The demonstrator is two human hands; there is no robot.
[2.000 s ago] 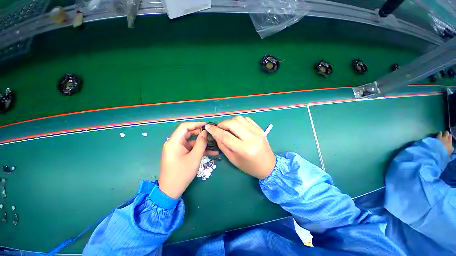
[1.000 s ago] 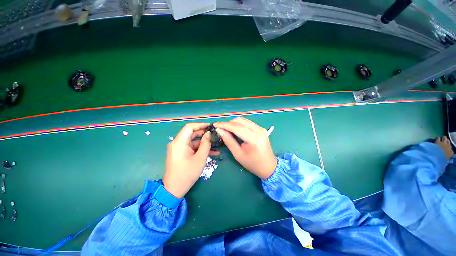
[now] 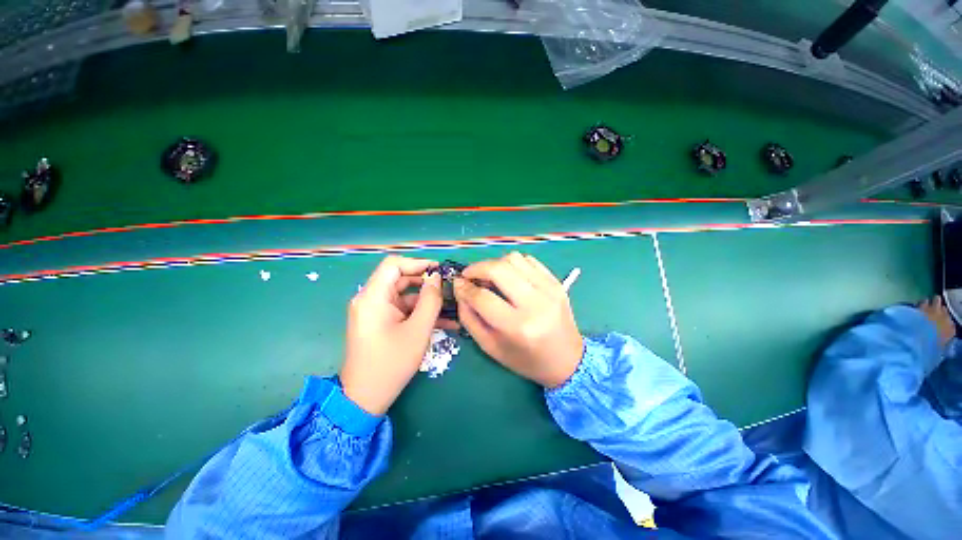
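A small round black unit [image 3: 449, 276] is held upright between my two hands above the green bench mat. My left hand [image 3: 386, 335] grips its left side between thumb and fingers. My right hand [image 3: 524, 319] has its thumb and fingertips on the unit's right side; whether they pinch a small piece is hidden. A heap of small white pieces [image 3: 439, 354] lies on the mat just below the unit, partly behind my left hand. A thin white strip [image 3: 572, 280] shows beside my right hand's fingers.
Round black units [image 3: 189, 160] sit spaced along the green belt [image 3: 380, 137] beyond the red and white lines. Small dark parts [image 3: 23, 438] lie at far left. A metal rail [image 3: 707, 47] with plastic bags [image 3: 596, 42] runs across the back. Another person's blue sleeve [image 3: 870, 390] is at right.
The units on the belt have shifted right in view, and another shows at the left edge. My right fingertips have shifted slightly on the unit, which both hands still hold.
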